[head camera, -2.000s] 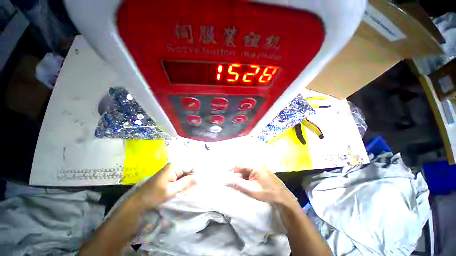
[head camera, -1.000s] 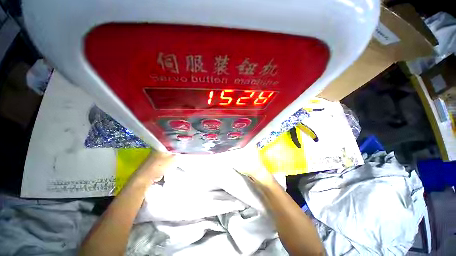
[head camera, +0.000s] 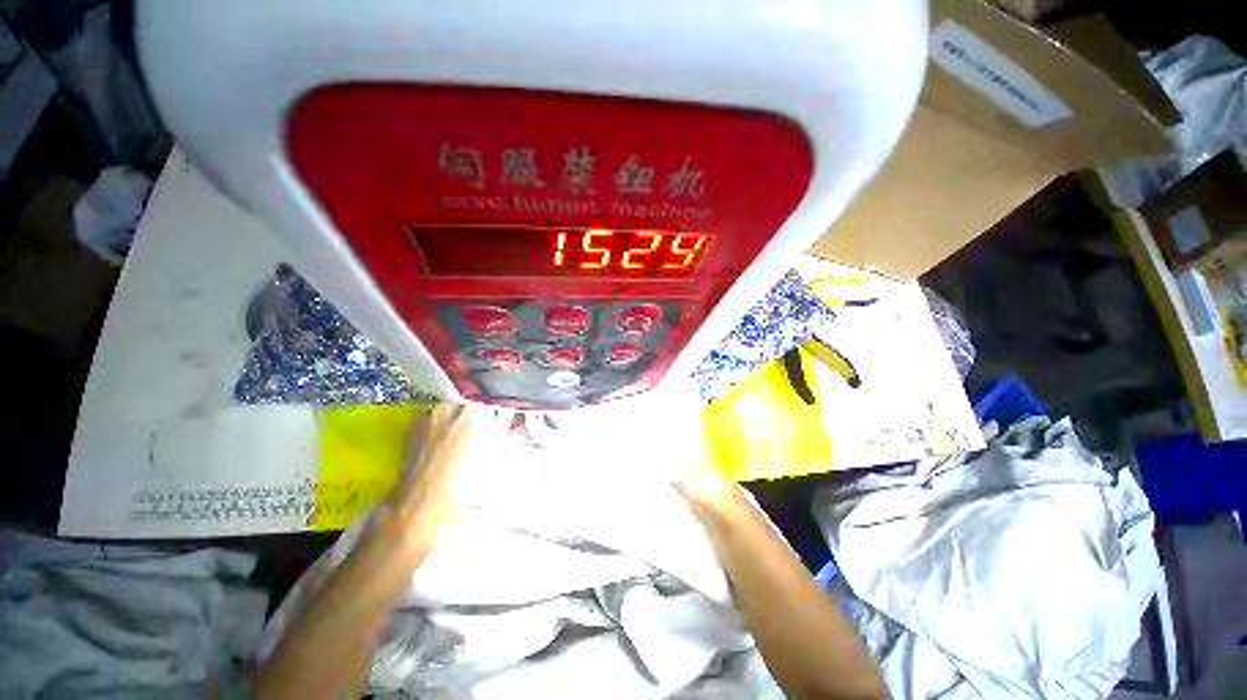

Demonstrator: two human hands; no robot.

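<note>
A pale grey-white garment (head camera: 574, 561) lies bunched under both hands, across the table's front edge and below it. The white button machine (head camera: 547, 69) with its red panel (head camera: 561, 164) fills the top centre; its display reads about 1529. My left hand (head camera: 440, 458) is on the cloth left of the bright spot under the head, its fingers partly lost in glare. My right hand (head camera: 704, 492) is on the cloth to the right, its fingers washed out by glare. The dies and the garment edge are hidden by the glare.
Heaps of small shiny buttons lie left (head camera: 322, 349) and right (head camera: 759, 328) of the head. Yellow-and-black pliers (head camera: 827, 362) lie at right. Yellow patches (head camera: 363, 458) mark the table front. A garment pile (head camera: 998, 547) is at right, with a cardboard box (head camera: 944, 178) behind.
The display has gone from 1528 to about 1529. Against the earliest frame, my left hand is nearer the head's base. The cloth folds have shifted, and the view has moved slightly.
</note>
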